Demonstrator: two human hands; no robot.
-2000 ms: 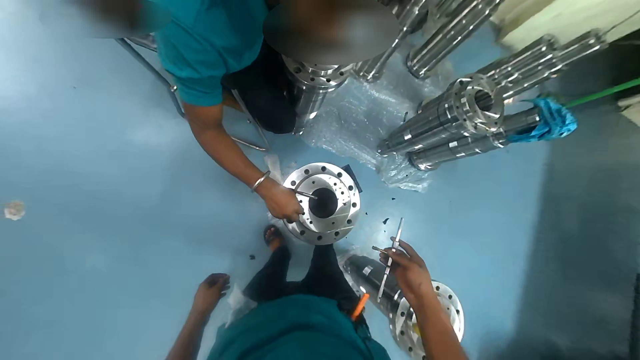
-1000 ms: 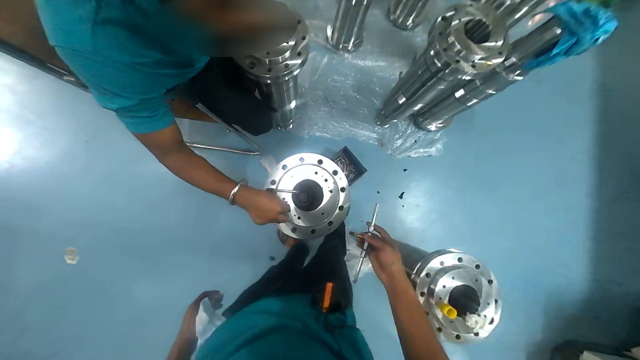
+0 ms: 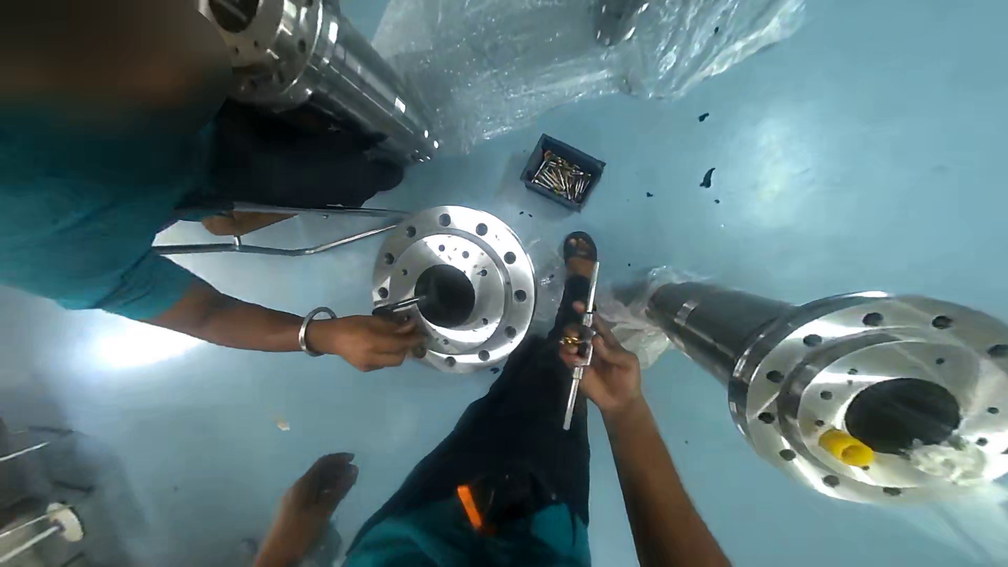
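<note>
My right hand (image 3: 610,362) grips a slim metal rod-shaped tool (image 3: 581,354), perhaps a tap wrench, held lengthwise over my leg, with a small brass-coloured piece at the fingers. My left hand (image 3: 315,496) hangs at the lower left, dark at the fingertips; whether it holds anything is unclear. Ahead of me stands a steel flanged cylinder (image 3: 504,276) with a ring of bolt holes and a dark central bore. A co-worker's hand (image 3: 374,342) with a bangle rests at its near left edge, holding a thin dark tool (image 3: 402,304) that reaches over the bore.
A dark bin of screws (image 3: 563,173) sits beyond the flange. At right leans another flanged cylinder (image 3: 803,409) bearing a yellow plug (image 3: 846,447) and white wadding (image 3: 949,461). Clear plastic sheeting (image 3: 504,71) and a steel cylinder (image 3: 362,87) lie at the top; a metal frame (image 3: 291,250) is beside the co-worker.
The view has moved closer to the flanges. My right hand still holds the rod-shaped tool, and the co-worker's hand stays at the flange.
</note>
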